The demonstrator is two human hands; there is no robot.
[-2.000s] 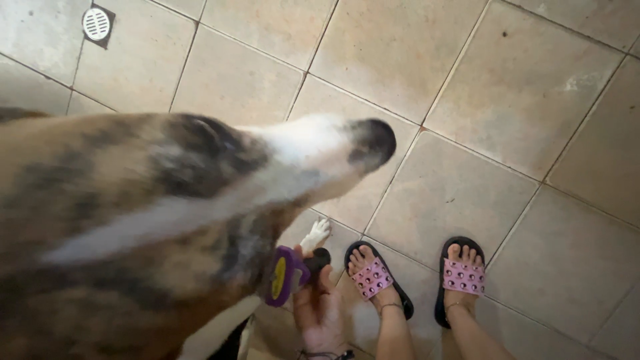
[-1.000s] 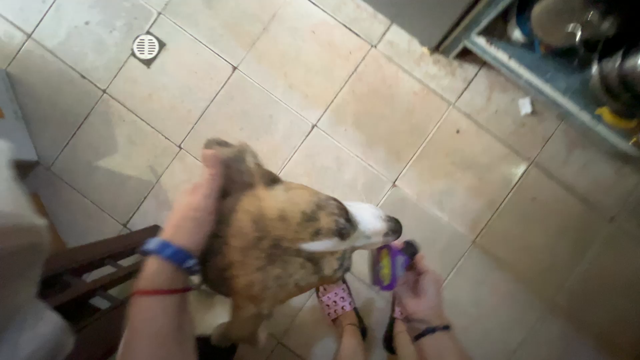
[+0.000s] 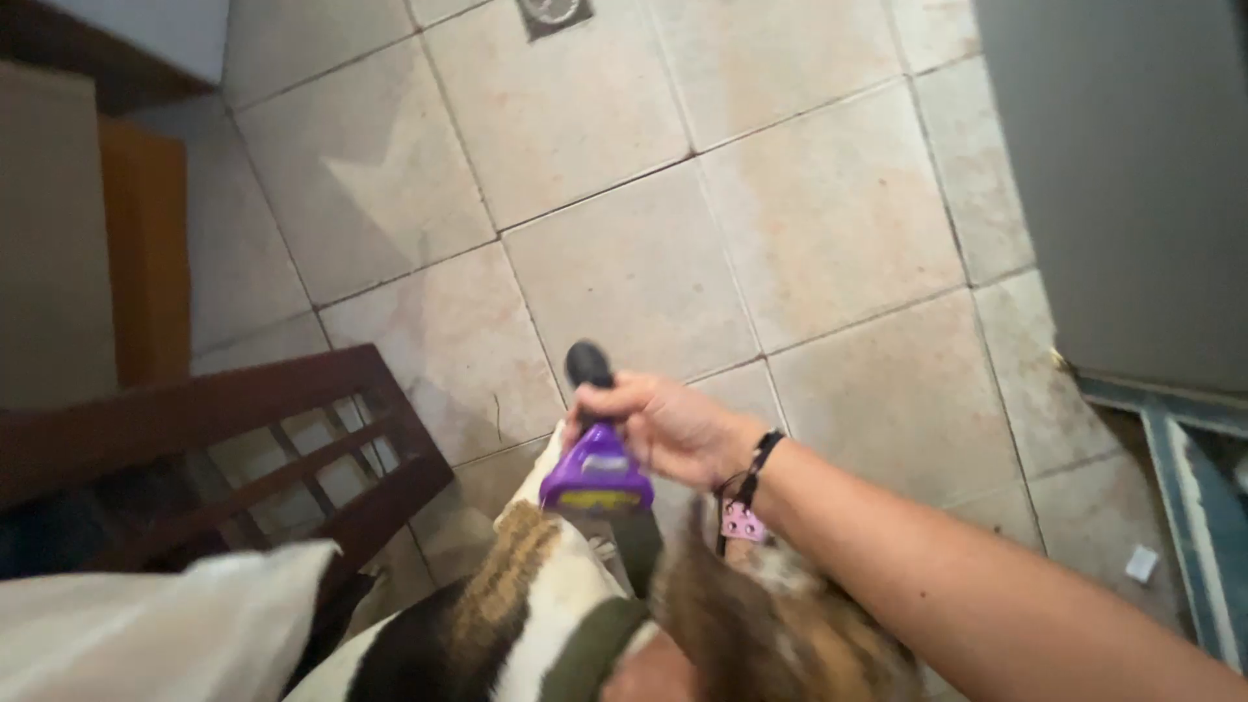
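Observation:
My right hand (image 3: 663,424) is closed around the black handle of a purple pet deshedding brush (image 3: 597,473), with the brush's wide edge toward the dog. The brush is over or against the white, brown and black coat of the dog (image 3: 575,595); contact cannot be told. An olive-green collar or band (image 3: 590,648) crosses the dog's coat at the bottom. Beside it, a blurred patch of skin, apparently my left hand (image 3: 651,673), shows at the lower edge; its fingers are hidden. The dog's blurred brindle head (image 3: 760,624) lies under my right forearm.
A dark wooden slatted piece of furniture (image 3: 390,429) stands at left, with white cloth (image 3: 166,624) below it. The tiled floor (image 3: 624,263) has a drain (image 3: 554,12) at the top. At right are a grey panel (image 3: 1121,175), a blue metal frame (image 3: 1170,487) and a small white scrap (image 3: 1141,564).
The brush in my right hand has moved from beside the dog's muzzle to its coat. My left hand, on the dog's back or neck one second ago, is now mostly out of view. The view has shifted.

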